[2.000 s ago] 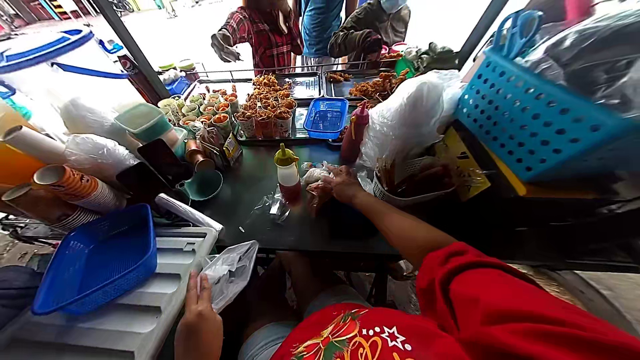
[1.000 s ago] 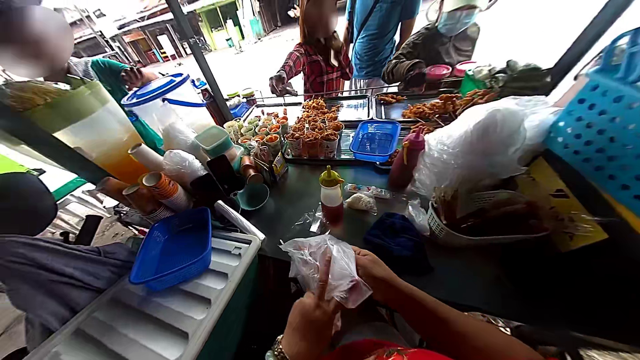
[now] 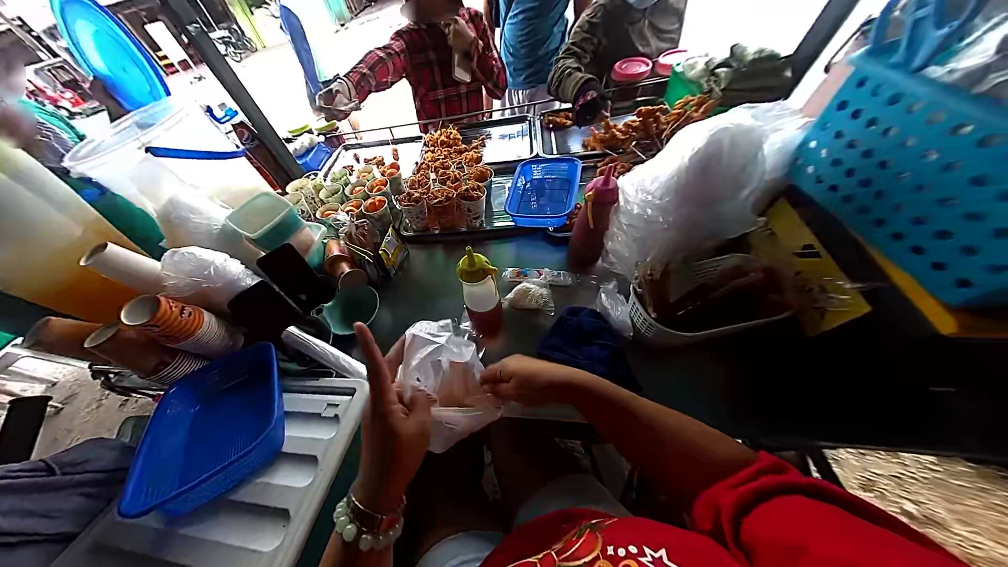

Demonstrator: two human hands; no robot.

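A thin, translucent plastic bag point(image 3: 445, 378) hangs between both my hands over the counter's near edge. My left hand point(image 3: 394, 417) holds its left side with thumb and lower fingers while the index finger points up. On the right side, the fingers of my right hand point(image 3: 528, 380) pinch the bag. What lies inside it cannot be told. Just beyond stands a squeeze bottle with a yellow-green cap point(image 3: 482, 295) and red sauce. A small knotted bag of white stuff point(image 3: 530, 297) and a dark blue cloth point(image 3: 587, 346) lie to its right.
Paper cups of fried food point(image 3: 443, 189) stand beside a blue basket point(image 3: 543, 191). A red sauce bottle point(image 3: 594, 220), a white basket point(image 3: 709, 315) and a large turquoise basket point(image 3: 906, 173) are on the right. An empty blue tray point(image 3: 209, 433) rests on a white lid point(image 3: 291, 472). Several people stand opposite.
My right hand has come from the counter beside the sauce bottle to the plastic bag. The bag, earlier low at my left hand, is now held between both hands.
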